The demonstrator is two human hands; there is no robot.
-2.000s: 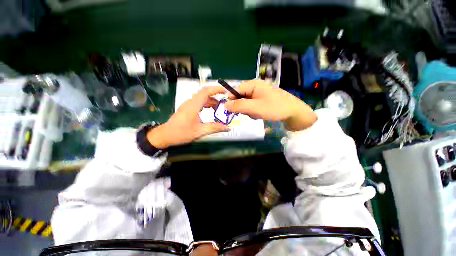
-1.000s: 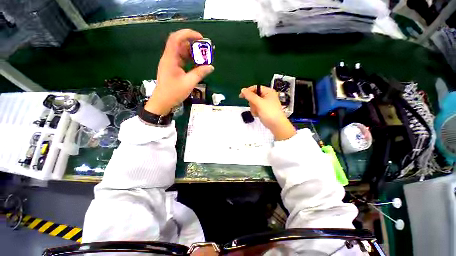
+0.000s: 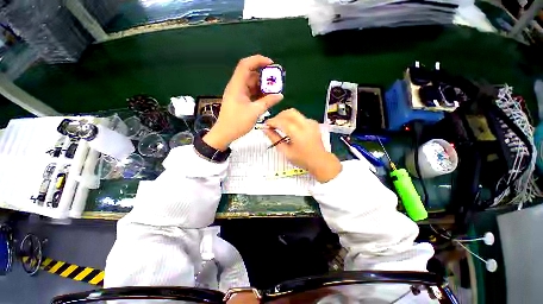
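Observation:
My left hand (image 3: pixel 244 101) holds the square smartwatch body (image 3: pixel 271 79) up by its edges above the back of the work sheet, its lit white screen with a dark and red figure facing me. My right hand (image 3: pixel 297 141) is lower and to the right, over the work sheet (image 3: pixel 250 166). It holds thin dark tweezers (image 3: pixel 277 143), whose far end shows below the fingers. Its thumb and fingertips are close together near a small white item; I cannot tell if they touch it. Short yellow strips (image 3: pixel 290 173) lie on the sheet.
A parts box (image 3: pixel 342 129) and a dark tray (image 3: pixel 370 113) stand behind the sheet. A green-handled tool (image 3: pixel 409 195), white tub (image 3: pixel 436 158) and blue bin (image 3: pixel 398 105) are right. Clear cups (image 3: pixel 153 146) and a watch tray (image 3: pixel 36 178) are left.
My left hand has moved right and slightly down with the smartwatch. My right hand has moved left over the sheet. The dark square piece seen on the sheet earlier is no longer visible.

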